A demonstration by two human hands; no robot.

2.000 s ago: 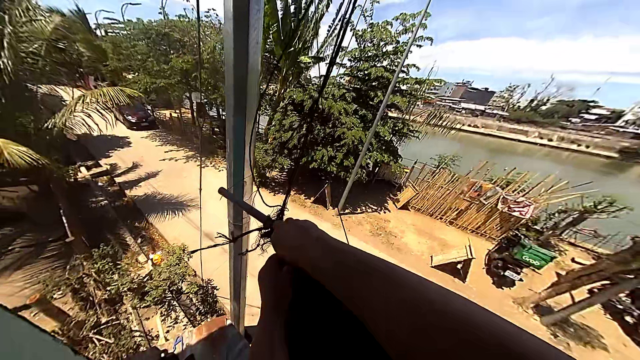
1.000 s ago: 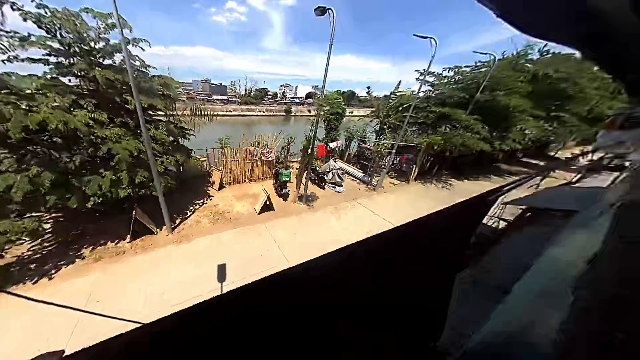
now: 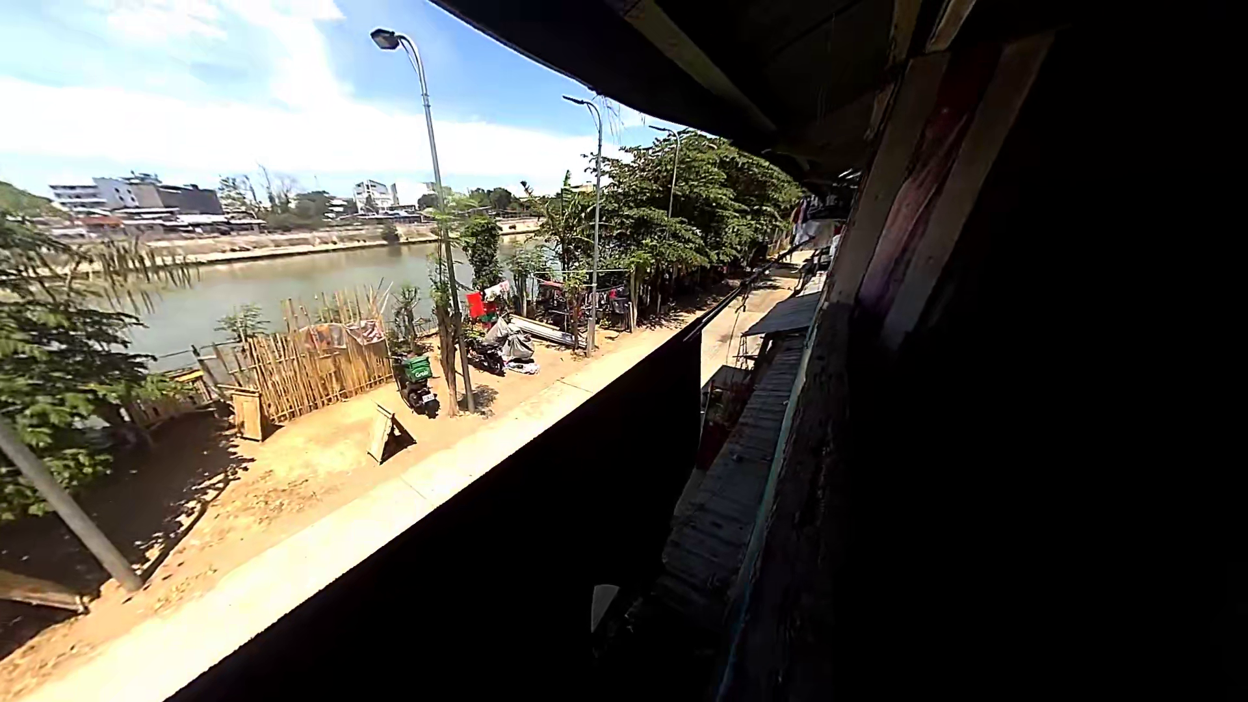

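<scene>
Neither my left hand nor my right hand can be made out in the head view. A large black shape (image 3: 507, 546) fills the lower middle, too dark to tell what it is. To its right, a weathered wooden window ledge (image 3: 814, 468) runs down toward me, beside a corrugated roof (image 3: 731, 478) outside and below. Wooden boards of a wall frame (image 3: 936, 195) stand at the upper right, under a dark roof overhang (image 3: 721, 49). The right side is in deep shadow and hides whatever is there.
Below lies a pale concrete road (image 3: 390, 517). Beyond it are a leaning pole (image 3: 68, 507), a bamboo fence (image 3: 302, 366), a parked motorcycle with a green box (image 3: 417, 380), a tall street lamp (image 3: 439, 195), trees (image 3: 721, 205) and a river (image 3: 292, 283).
The view has swung far to the right. Two seconds ago hands were at a metal post with a rod and wires; the post and hands are out of view now.
</scene>
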